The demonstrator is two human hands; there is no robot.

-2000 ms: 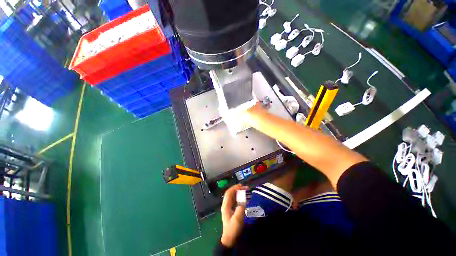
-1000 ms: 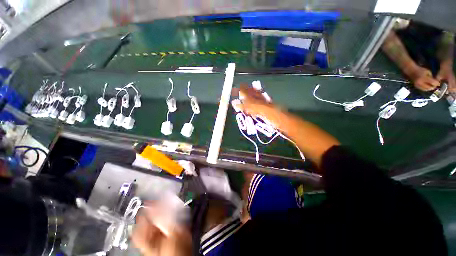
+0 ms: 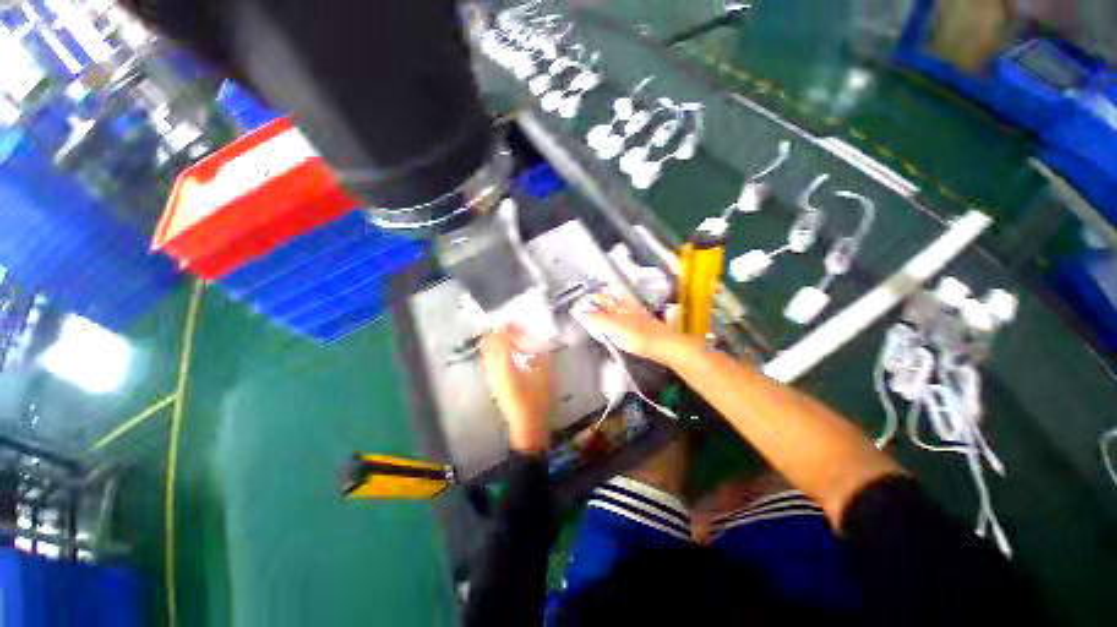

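Observation:
My left hand (image 3: 524, 386) is over the metal base plate (image 3: 468, 410), its fingers on a small white block (image 3: 533, 321) just under the silvery horn (image 3: 488, 260). My right hand (image 3: 631, 328) is on the plate's right side, close to the left one, its fingers closed on a white corded piece. A thin white cable (image 3: 643, 390) trails from it over the plate's front edge. The black press head (image 3: 380, 123) hangs above. The fixture is hidden by hands and horn, and details are blurred.
Yellow-and-black sensor bars, right (image 3: 702, 288) and left (image 3: 398, 475), flank the plate. On the green belt, white units (image 3: 808, 303) lie in rows behind a white divider strip (image 3: 876, 298); a tangled pile (image 3: 937, 367) lies beyond it. Red bin (image 3: 251, 202) above blue bins (image 3: 331, 276).
The view has turned from the belt back to the press. My right hand has left the tangled pile and come to the plate. My left hand has moved under the horn.

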